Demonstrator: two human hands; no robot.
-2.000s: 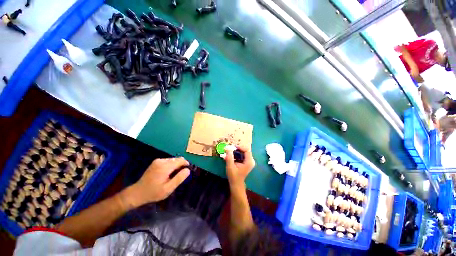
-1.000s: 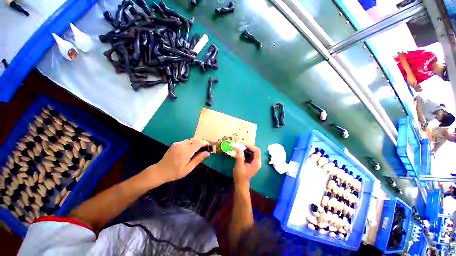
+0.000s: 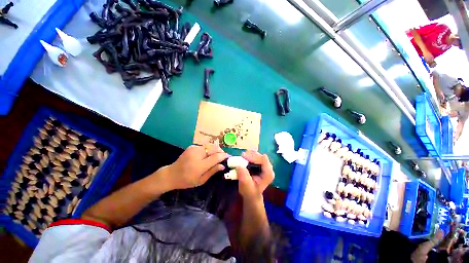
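My left hand (image 3: 198, 167) and my right hand (image 3: 255, 173) meet at the bench's front edge, just below the cardboard pad. A pale moulded piece (image 3: 237, 163) shows between the fingertips. My right hand holds its black end. My left fingers pinch a small dark part against the pale piece; its exact shape is hidden. The cardboard pad (image 3: 211, 119) has brown spots and bears a round green pot (image 3: 230, 139). A crumpled white tissue (image 3: 286, 147) lies right of the pad.
A heap of black moulded parts (image 3: 139, 43) lies at the left, beside two white cone-nosed bottles (image 3: 62, 53). The right blue tray (image 3: 296, 193) holds rows of pale pieces. A full blue crate (image 3: 122, 149) is at lower left. Joined pieces (image 3: 331, 97) lie on the belt. A person in red (image 3: 435, 40) is across.
Both hands have moved from beside the green pot to just below the cardboard, with the pale piece between them. Earlier, my left hand came up from below the bench edge to the pot.
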